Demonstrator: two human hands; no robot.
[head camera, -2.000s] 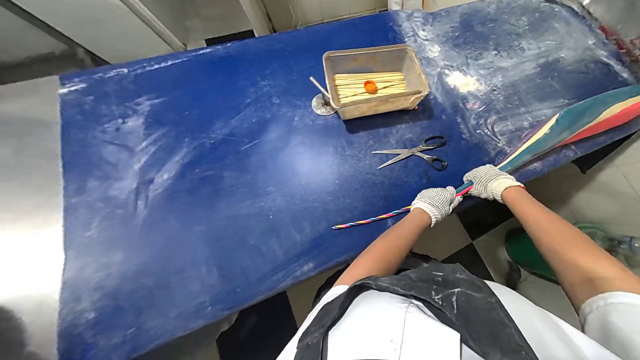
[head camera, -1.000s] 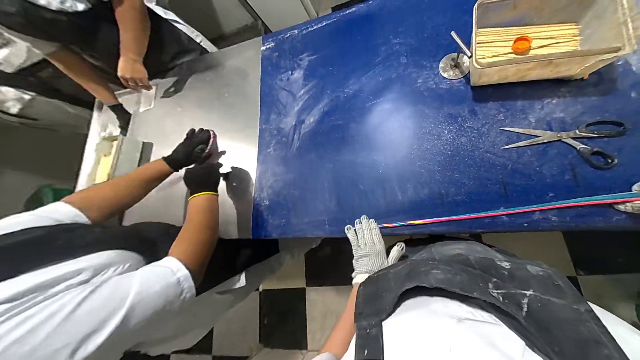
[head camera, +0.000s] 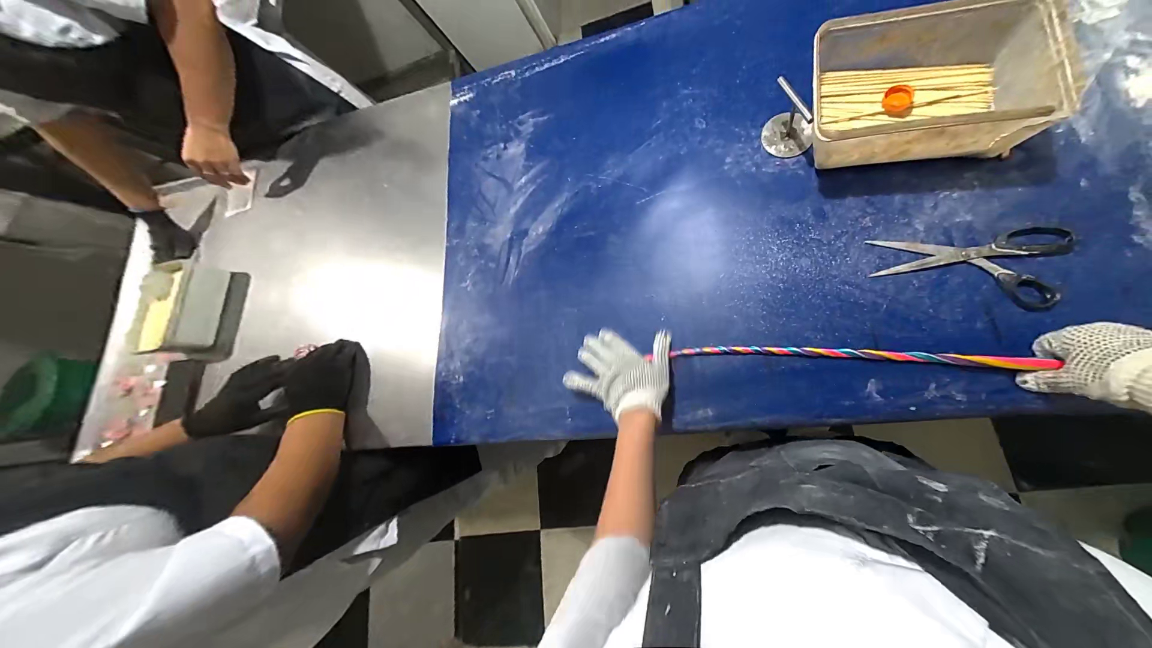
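Note:
A thin rope of twisted pink, blue, yellow and white strands (head camera: 810, 352), which looks like candy, lies along the near part of the blue work surface. My left hand (head camera: 625, 373), in a knit glove, rests flat with its fingers spread, thumb beside the rope's left end. At the right edge of the view, my gloved right hand (head camera: 1084, 360) is closed around the thicker end. Black-handled scissors (head camera: 972, 256) lie with their blades apart above the rope, towards my right hand.
A plastic bin (head camera: 936, 139) of thin wooden sticks holds a small orange ring (head camera: 897, 100). Beside it stands a metal disc with a rod (head camera: 787, 135). On the left, co-workers' hands in black gloves (head camera: 319, 382) work over a steel table (head camera: 387, 225), near a small container (head camera: 193, 306).
The view has swung left. My left hand has come off the rope it gripped two seconds ago and now lies spread on the table. The twisted strands now stretch between my hands.

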